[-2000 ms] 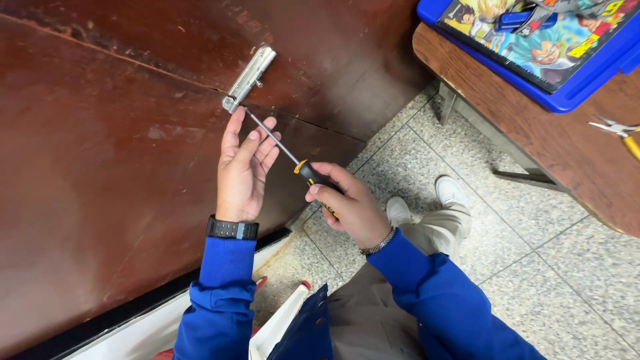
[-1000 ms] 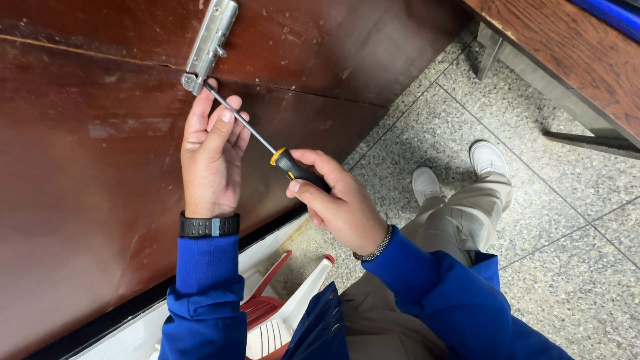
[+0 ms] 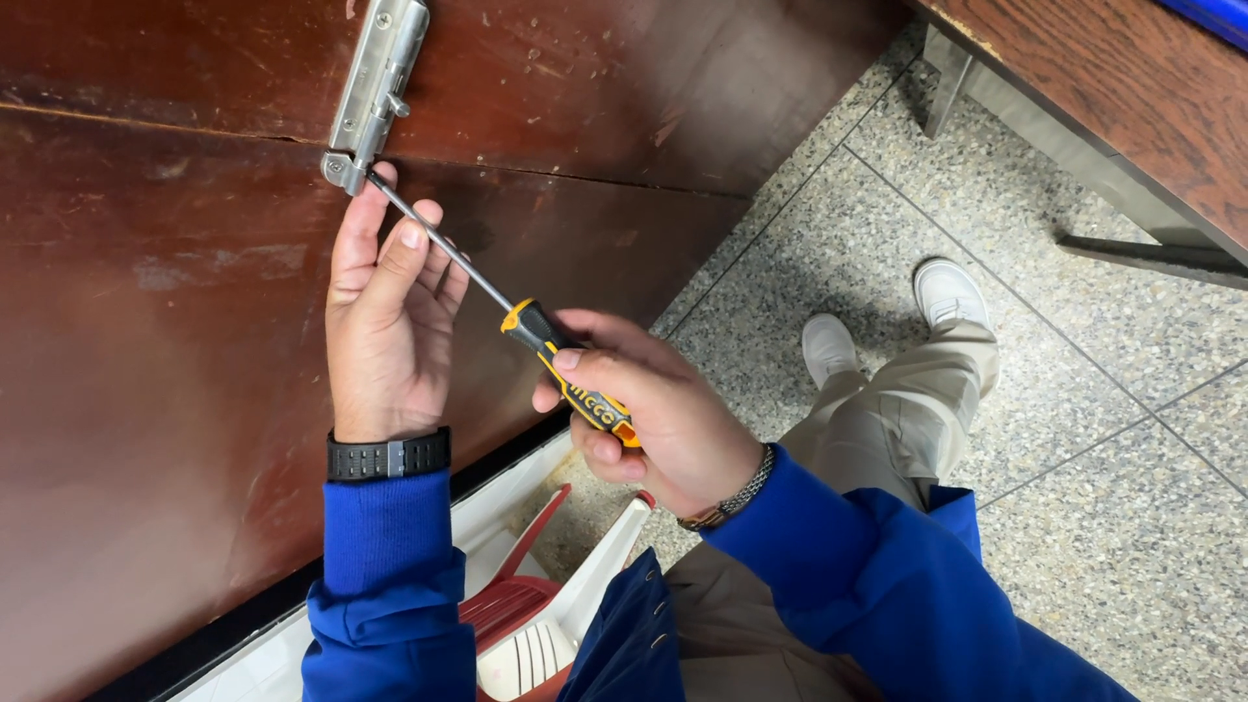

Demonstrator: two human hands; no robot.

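Observation:
My right hand (image 3: 648, 405) is closed round the black and yellow handle of an Ingco screwdriver (image 3: 458, 255). Its thin shaft points up and left, and the tip is beside the lower end of a metal barrel bolt (image 3: 375, 88) on a reddish-brown wooden surface. My left hand (image 3: 390, 302) is raised below the bolt, one fingertip near its lower end and the thumb and a finger close to the shaft. Whether those fingers touch the shaft, and what the tip rests on, I cannot tell. Screw heads show on the bolt's plate.
A brown wooden table (image 3: 1121, 97) stands at upper right, with a blue edge of something on it. Below me are the speckled tile floor (image 3: 1072, 390) and a red and white plastic chair (image 3: 546, 614). The scratched wooden panel (image 3: 175, 341) fills the left.
The view has shifted and come closer to the bolt; the blue case and pliers seen on the table earlier have left it. Both hands keep much the same pose at the bolt.

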